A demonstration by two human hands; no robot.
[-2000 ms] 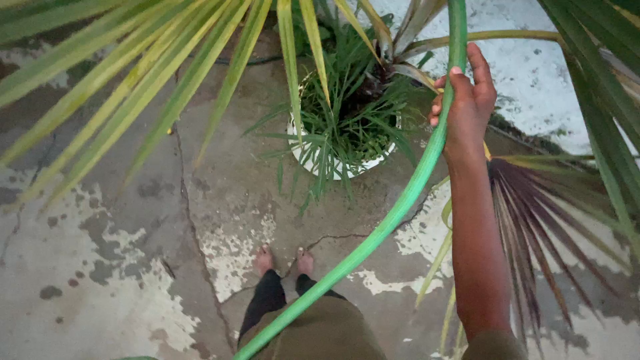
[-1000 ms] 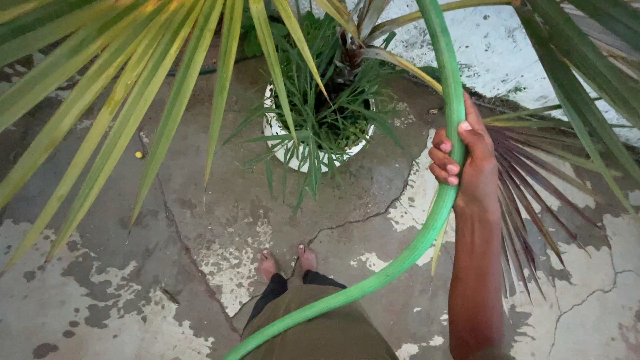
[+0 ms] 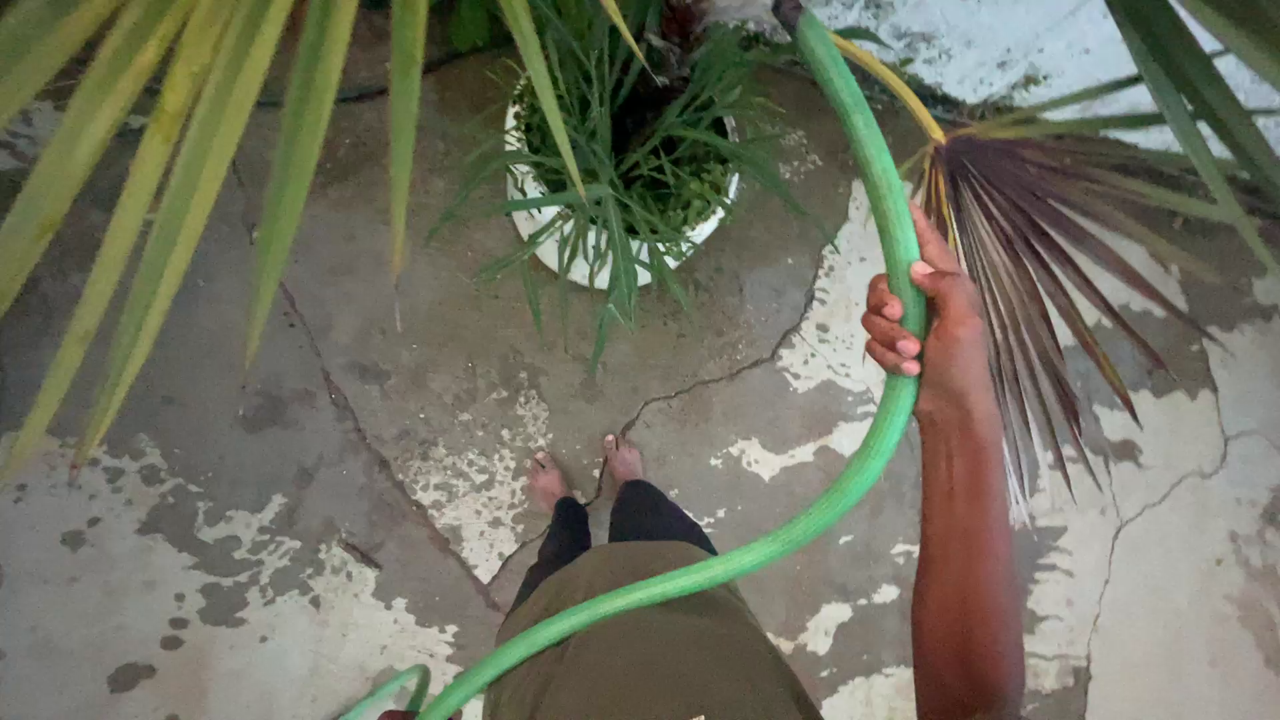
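My right hand [image 3: 925, 315] is wrapped around a green garden hose [image 3: 790, 535] at the right of the head view. The hose runs up from the hand to a dark end [image 3: 789, 14] at the top, and curves down across my body to the bottom left. There, a small part of my left hand [image 3: 400, 715] shows at the lower edge against the hose; most of it is out of frame, and its grip is hidden. Left of the upper hose stands a round white planter [image 3: 590, 262] with grassy leaves and a plant stem in it.
Green palm fronds [image 3: 180, 150] hang over the upper left. A dry brown fan leaf [image 3: 1020, 230] spreads beside my right forearm. My bare feet [image 3: 622, 460] stand on cracked, patchy concrete [image 3: 330, 420]. A whitish surface [image 3: 980, 50] lies at the top right.
My right hand, still around the hose, sits lower in the view. The hose's dark end has come into sight at the top, and part of my left hand at the bottom.
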